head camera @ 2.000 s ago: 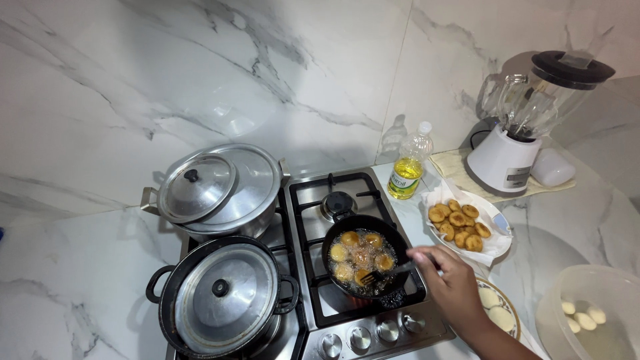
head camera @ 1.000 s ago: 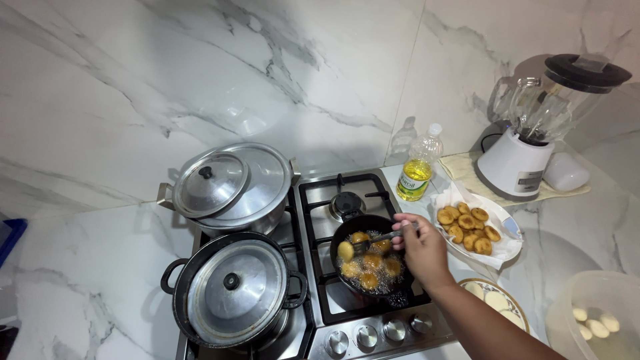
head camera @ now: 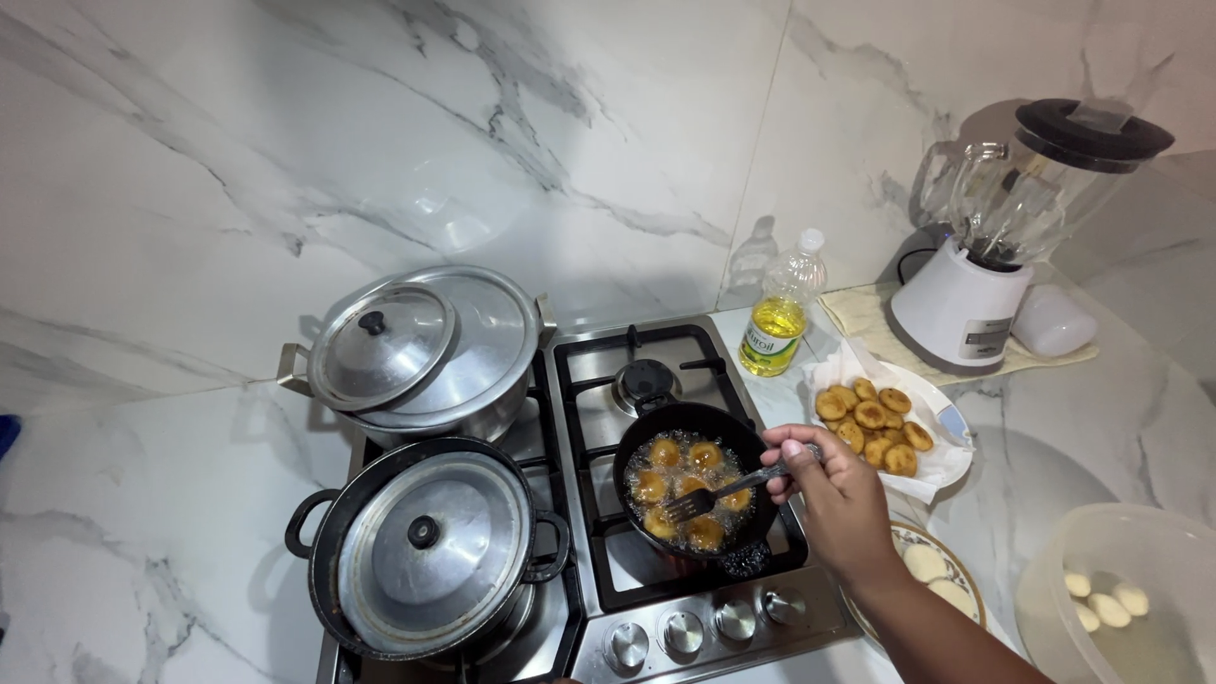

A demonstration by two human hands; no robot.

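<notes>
My right hand [head camera: 826, 494] grips a metal fork [head camera: 727, 491] by its handle, thumb on top. The tines reach over the small black frying pan [head camera: 629, 439], among round golden dough pieces [head camera: 705, 532] in bubbling oil. Beyond my hand, browned fried pieces [head camera: 869, 415] lie on a paper-lined plate [head camera: 955, 423]. Partly behind my wrist is a patterned plate [head camera: 977, 594] with pale flat rounds [head camera: 923, 562]. My left hand cannot be made out; only a sliver of what may be a fingertip shows at the bottom edge.
A large lidded aluminium pot [head camera: 494, 332] and a lidded black pot [head camera: 328, 579] fill the left of the gas stove [head camera: 722, 655]. An oil bottle [head camera: 774, 328] and a blender [head camera: 959, 304] stand behind the plates. A translucent tub [head camera: 1054, 532] with pale dough balls [head camera: 1107, 608] is at right.
The fork has moved from the far left part of the pan towards its near middle. A piece that was raised at the pan's left edge one second ago is no longer there.
</notes>
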